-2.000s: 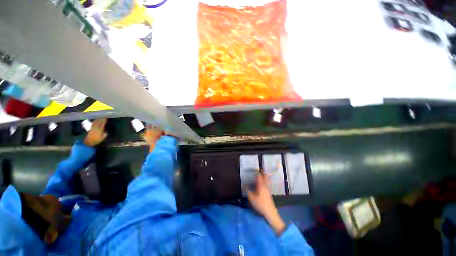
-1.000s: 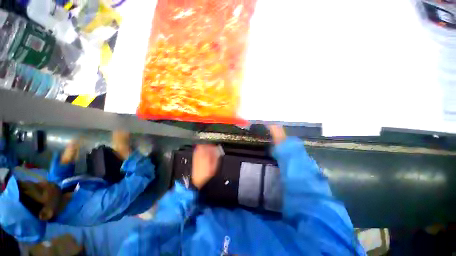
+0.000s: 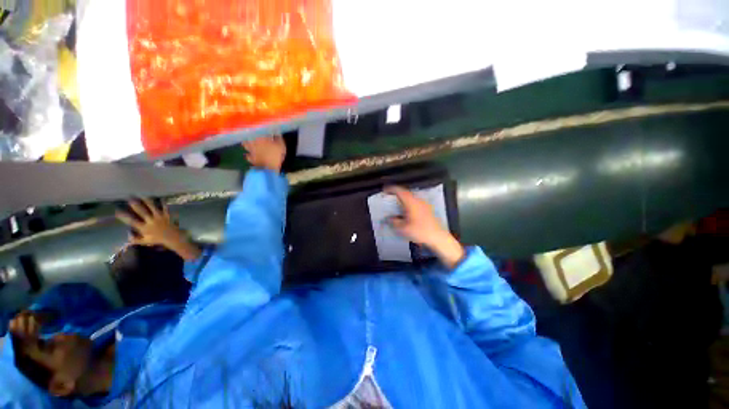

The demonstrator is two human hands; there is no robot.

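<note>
The black compartment tray (image 3: 324, 232) lies in front of me on the dark green line. Two flat grey pieces (image 3: 390, 241) sit side by side at its right end; small white specks show on its bare left part. My right hand (image 3: 417, 220) is over these pieces, fingers apart, fingertips at the left piece. My left hand (image 3: 265, 152) reaches to the row under the shelf edge; its fingers are partly hidden, so any hold is unclear. Another grey piece (image 3: 311, 140) lies just right of it under the edge.
A red-orange plastic bag (image 3: 240, 72) lies on the white shelf (image 3: 416, 40). Black carriers with white tags (image 3: 393, 113) sit below the shelf edge. At left, a neighbouring worker's hand (image 3: 152, 226) is spread near the line. A grey bar (image 3: 120, 182) crosses at left.
The view has shifted and turned. My right hand has moved from the shelf edge back over the tray; my left hand has moved from the tray to the shelf edge. Two seconds ago three grey pieces showed.
</note>
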